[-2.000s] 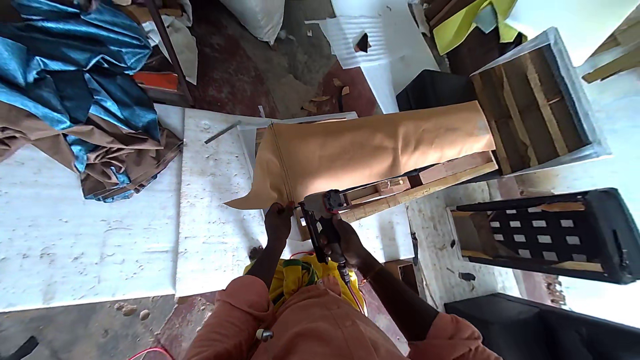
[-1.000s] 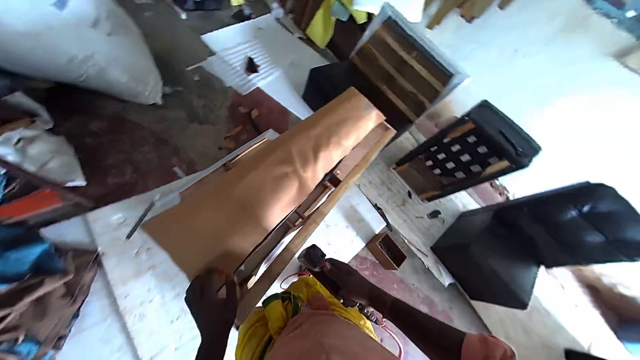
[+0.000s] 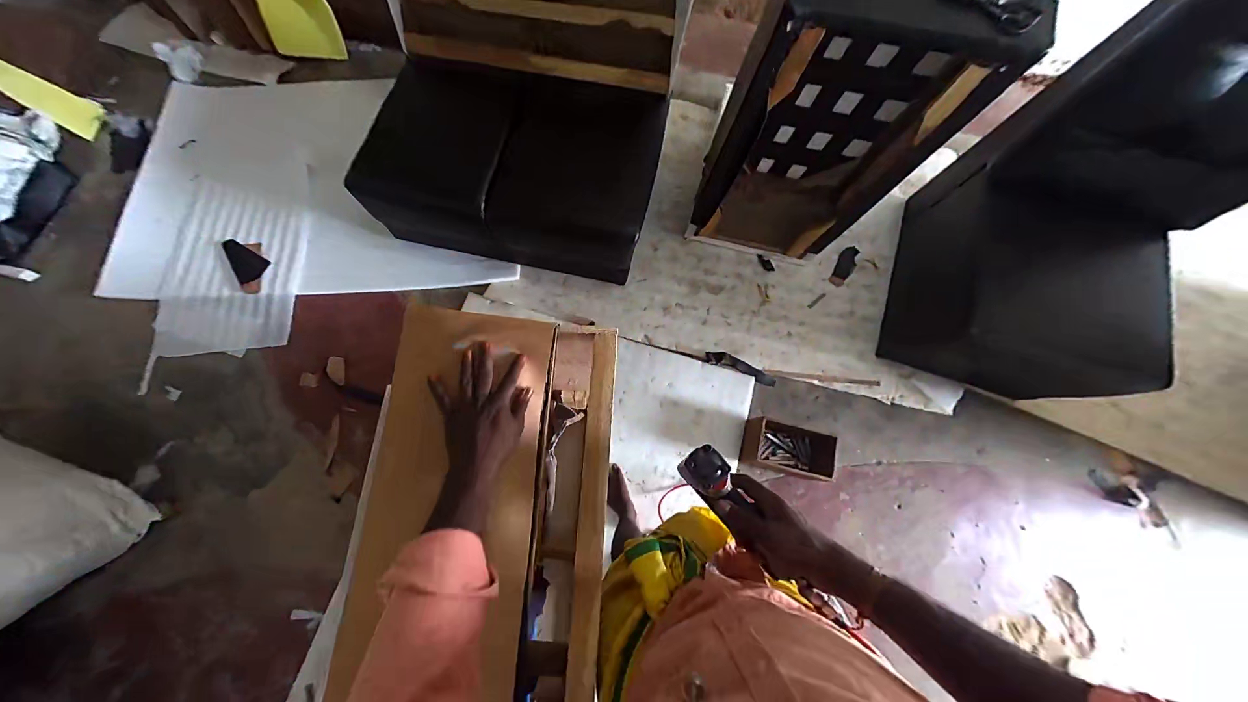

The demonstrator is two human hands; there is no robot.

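My left hand lies flat with spread fingers on a tan sheet of upholstery material, near its far end. The sheet covers one side of a long wooden frame, whose open slats show along the right. My right hand is closed around a pneumatic staple gun, held off the frame to its right. A thin red hose shows beside the gun; the gun's lower part is hidden by my hand.
A small wooden box of metal pieces sits right of the frame. Beyond stand a black upholstered seat, a black frame with woven webbing and a black chair. White foam sheeting lies far left, a filled sack nearer.
My left hand has moved from the sheet's near end to its far end. The staple gun, at the frame two seconds ago, is now away from it. The view has turned strongly.
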